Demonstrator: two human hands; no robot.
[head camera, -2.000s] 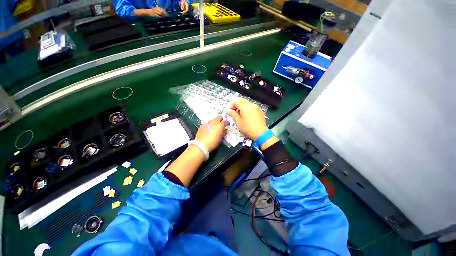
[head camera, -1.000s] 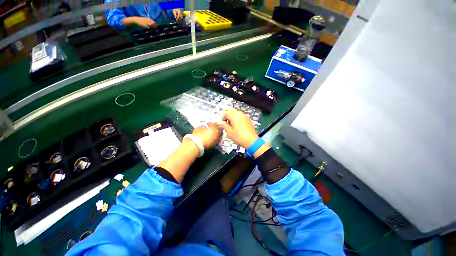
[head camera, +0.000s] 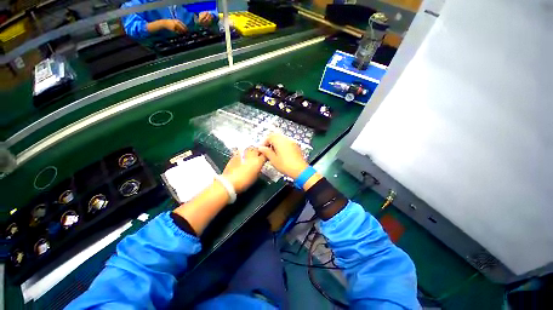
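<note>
My left hand (head camera: 244, 169) and my right hand (head camera: 283, 155) meet at the fingertips over the near edge of the clear blister tray (head camera: 227, 130). Something small and pale shows between the fingers of my left hand; it is too small to name. Whether my right fingers grip it too is hidden. The blister tray holds a grid of small silver parts. The black compartment tray (head camera: 83, 180) at the left holds round units in two rows of square pockets. A black pad with white paper (head camera: 189, 177) lies between the two trays.
A second black tray (head camera: 290, 106) with small parts lies behind the blister tray. A blue bench fixture (head camera: 351, 77) stands at the back right. A large white-topped machine (head camera: 461, 121) fills the right side. A white strip (head camera: 79, 260) lies at front left. Another person's hands show beyond the rail (head camera: 145, 91).
Both hands have moved left and slightly down from the blister tray's middle, staying together. The camera view has shifted a little. My left sleeve now covers most of the yellow and white pieces.
</note>
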